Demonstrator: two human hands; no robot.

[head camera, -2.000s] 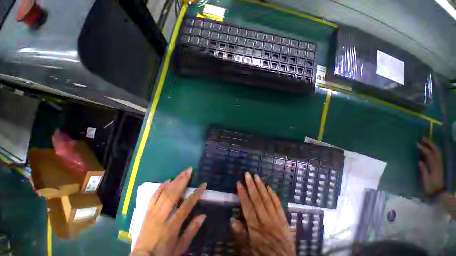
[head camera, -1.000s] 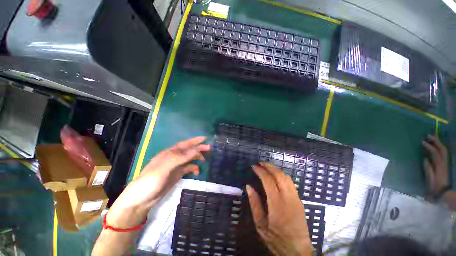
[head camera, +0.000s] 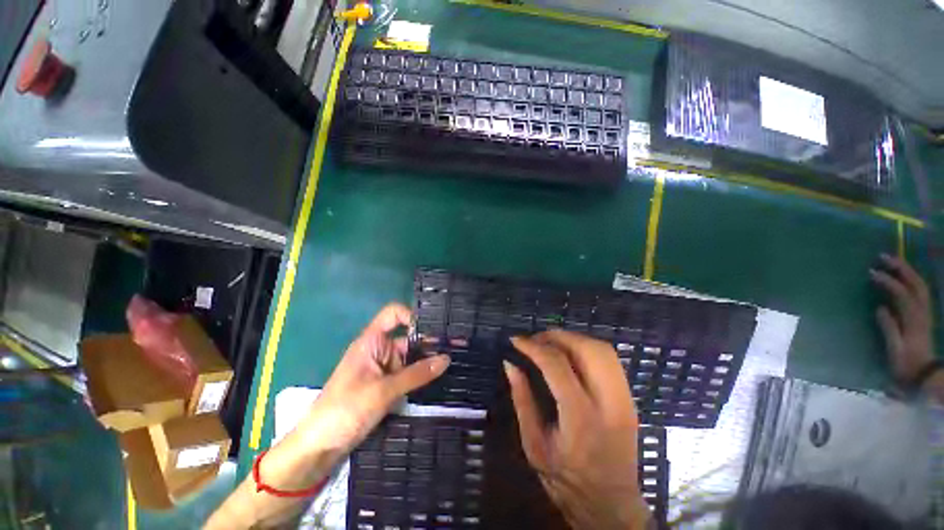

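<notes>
A black pocketed component tray (head camera: 688, 336) lies across the middle, over white paper. My left hand (head camera: 357, 388) is at its left end, thumb on top and fingers curled at the edge, gripping it. My right hand (head camera: 585, 414) is over the tray's middle with bent fingers and the thumb tip close to them. A dark area lies between them; I cannot tell whether it is a small part. A second black tray (head camera: 414, 461) lies nearer me, partly hidden by my right hand. White shows through some pockets of both trays.
A thick black tray stack (head camera: 481, 114) stands at the back left, a wrapped pack (head camera: 714, 104) at the back right. Another person's hand (head camera: 906, 316) rests at the right, beyond a silvery plate (head camera: 849, 440). A grey machine (head camera: 93, 135) and open cardboard boxes (head camera: 129, 362) are at the left.
My left hand has come down from above onto the left end of the far tray and closed on it. My right hand stays over the trays, its fingers more bent. The camera view has shifted slightly.
</notes>
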